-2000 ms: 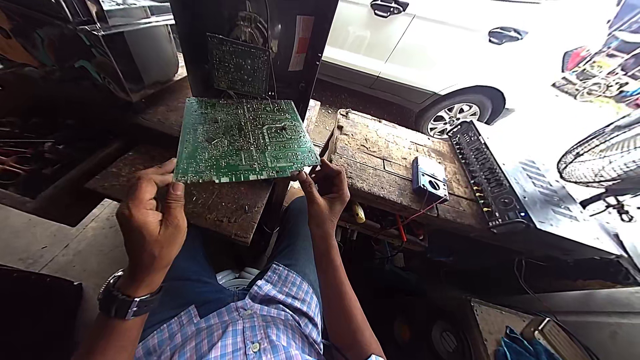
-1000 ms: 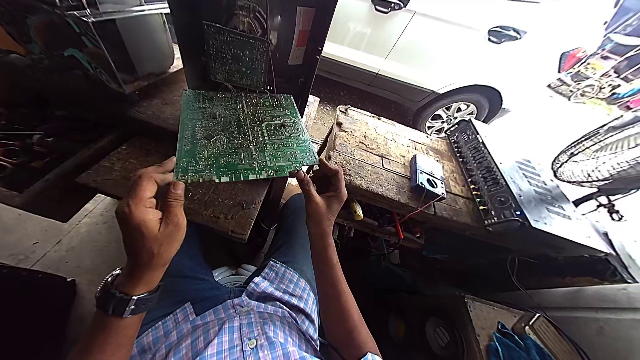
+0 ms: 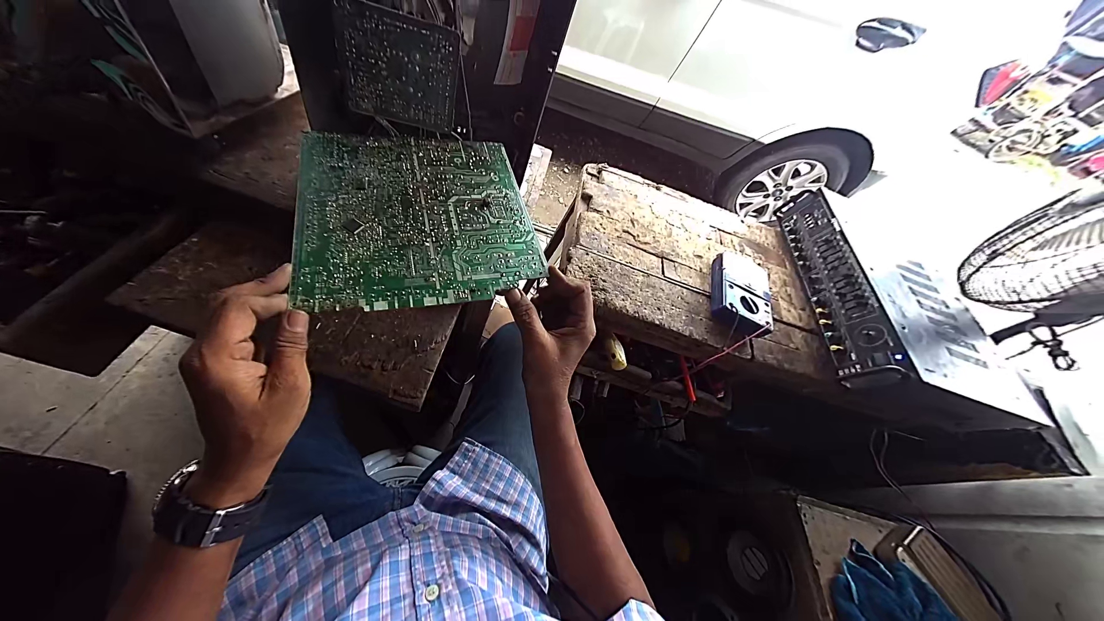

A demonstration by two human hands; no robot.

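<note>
A large green circuit board [image 3: 414, 224] is held up by its near corners, its soldered side towards me. My left hand [image 3: 250, 371] pinches the near left corner between thumb and fingers; a wristwatch is on that wrist. At the near right corner, my right hand [image 3: 556, 323] grips the edge with thumb and fingers. Just beyond the board, a second, darker circuit board [image 3: 398, 65] stands upright in an open black cabinet [image 3: 539, 60], with wires around it.
On a worn wooden bench [image 3: 642, 250] at the right lie a blue and white multimeter [image 3: 742, 291] with a red lead and an audio mixer [image 3: 841, 285]. A fan [image 3: 1035, 250] stands far right. Behind the bench is a parked white car [image 3: 673, 69]. A blue cloth [image 3: 888, 586] lies lower right.
</note>
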